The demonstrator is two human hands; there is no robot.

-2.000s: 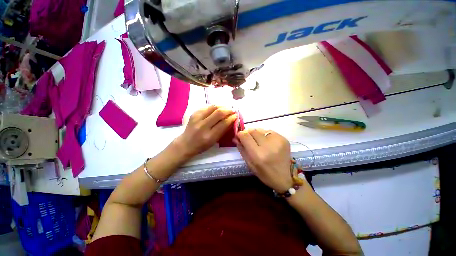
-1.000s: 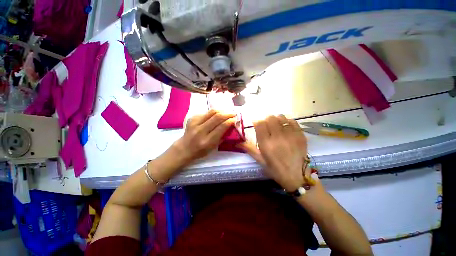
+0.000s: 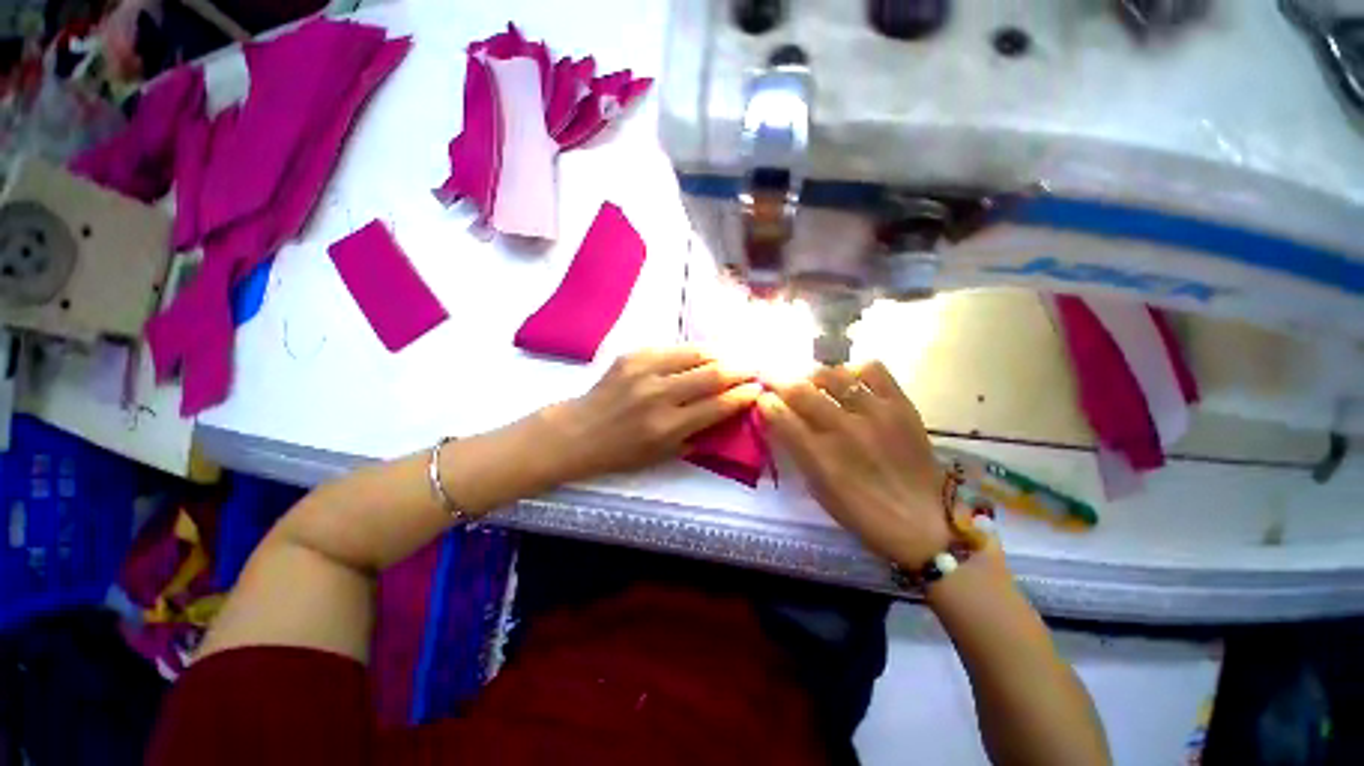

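Note:
A small magenta piece (image 3: 730, 448) lies at the table's front, just before the needle area. My left hand (image 3: 658, 404) holds its upper left part between thumb and fingers. My right hand (image 3: 863, 446) is at its right edge, fingertips close to those of my left hand. The fingers hide the top of the piece. The sewing machine head (image 3: 1032, 165) stands over the work; its presser foot area (image 3: 832, 329) is bright with glare, so I cannot tell whether the cloth is under it.
Single magenta pieces (image 3: 587, 285) (image 3: 388, 285) lie left of my hands. A fanned pile (image 3: 522, 142) and large magenta panels (image 3: 277, 135) lie farther left. Yellow-green snips (image 3: 1040, 494) lie right of my right hand. Magenta and pale pieces (image 3: 1114, 374) lie on the bed at right.
The head view has shifted and tilted, showing more of the fanned pile. My right hand has closed in beside my left hand at the magenta piece.

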